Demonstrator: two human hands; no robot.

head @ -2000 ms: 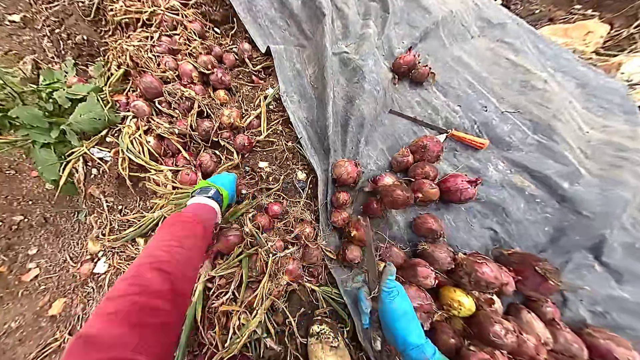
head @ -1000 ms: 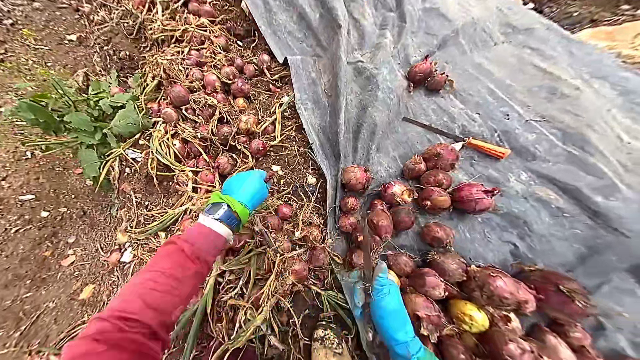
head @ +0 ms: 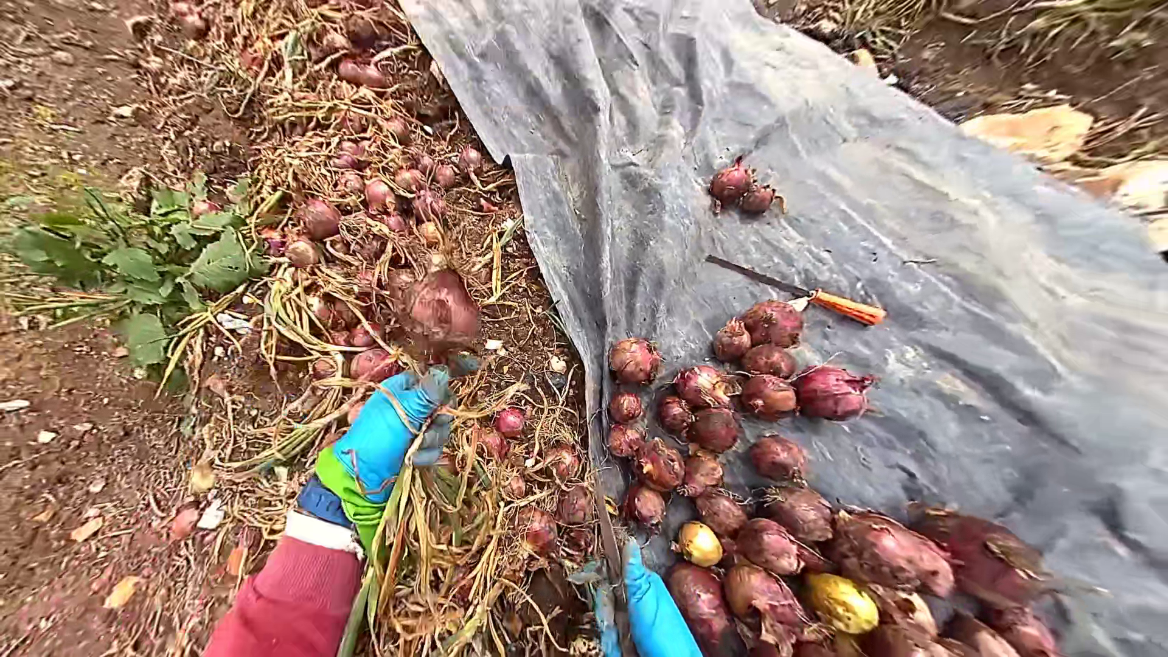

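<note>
My left hand (head: 394,433), in a blue glove with a watch at the wrist, is closed around the dried leaves of a large red onion (head: 442,308), whose bulb shows above the fist, slightly blurred. At the bottom, my right hand (head: 650,607), also blue-gloved and partly cut off by the frame, holds a knife (head: 606,529) with its blade pointing up along the sheet's edge. Cut red onions (head: 771,546) lie in a heap just right of that hand, two yellowish ones among them.
A grey plastic sheet (head: 967,383) covers the ground on the right. On it lie a second knife with an orange handle (head: 849,307) and a pair of onions (head: 744,187). Unsorted red onions with dry stalks (head: 392,196) fill the row at left, beside a leafy green weed (head: 137,265).
My left hand was down among the onions in the row; now it has a large leafy onion in its grip. The right hand remains low by the sheet's edge with the knife.
</note>
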